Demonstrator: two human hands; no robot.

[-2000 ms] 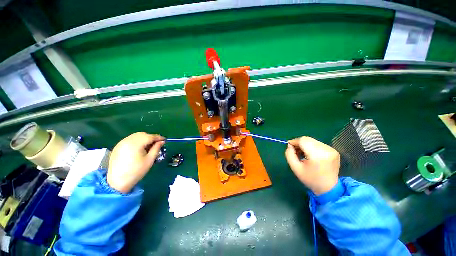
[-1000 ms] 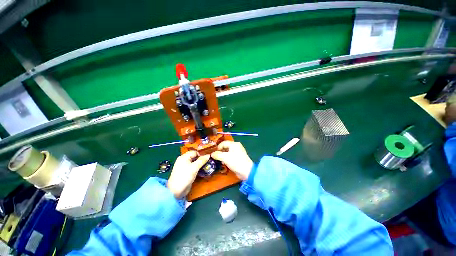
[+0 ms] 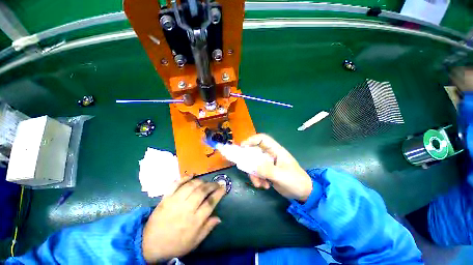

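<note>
My right hand (image 3: 277, 165) holds the small white squeeze bottle (image 3: 249, 158) tilted, its blurred blue tip over the front of the dark round nest (image 3: 220, 135) on the orange base of the toggle press (image 3: 194, 165). My left hand (image 3: 181, 220) is palm down in front of the base, fingertips on a dark round part (image 3: 223, 182) with a shiny rim on the mat. The fingers partly cover this part. The plunger (image 3: 206, 90) stands above and behind the nest. I cannot tell whether liquid comes out.
Thin side rods (image 3: 150, 101) stick out left and right of the press. A crumpled white wipe (image 3: 157, 172) and white box (image 3: 39, 150) lie left. Right are a pale stick (image 3: 314, 120), mesh block (image 3: 363, 111), silver reel (image 3: 428, 147) and another person's blue sleeve (image 3: 456, 212).
My hands have left the nest area. The right has picked up the bottle from the mat; the left has moved to a round part before the base. The view is closer to the press.
</note>
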